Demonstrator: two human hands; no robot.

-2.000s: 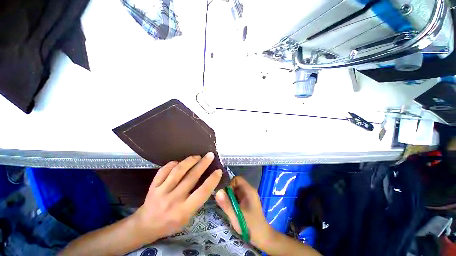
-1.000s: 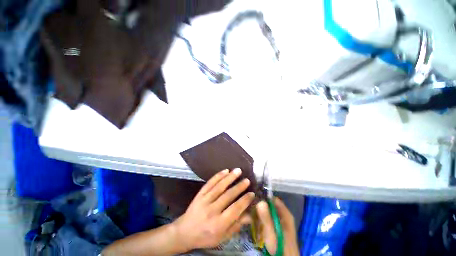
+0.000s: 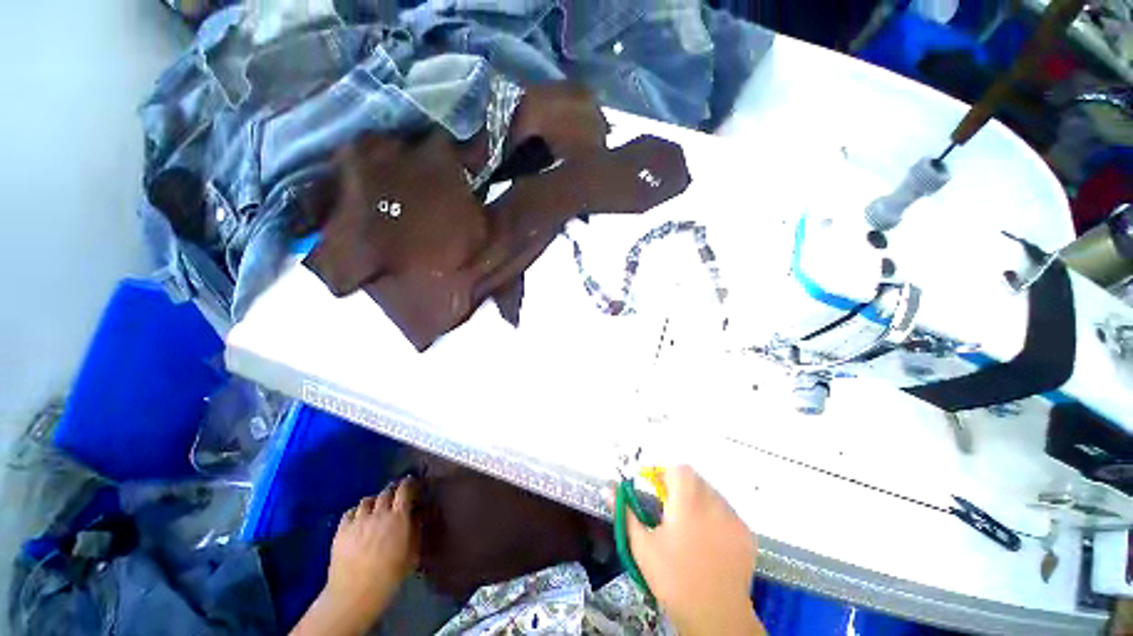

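Observation:
My left hand (image 3: 373, 547) is below the table's front edge, its fingers closed at the left edge of dark brown cloth (image 3: 497, 528) over my lap. Part of its grip is hidden. My right hand (image 3: 696, 547) holds the scissors (image 3: 630, 537) by their green and yellow handles at the table edge; the blades hardly show against the white top. A pile of cut brown pieces (image 3: 429, 267), some with small white printed digits, lies at the left of the table.
Faded denim garments (image 3: 311, 143) are heaped behind the brown pile. A checked strip (image 3: 615, 298) curls between pile and sewing machine (image 3: 857, 273). Black thread snips (image 3: 985, 522) lie at right. A ruler-marked edge (image 3: 460, 450) runs along the front. Blue bins (image 3: 143, 373) and more denim are below left.
The stitched brown piece is off the tabletop. My left hand has moved left and below the edge, away from the scissors. The view has swung left, showing more denim.

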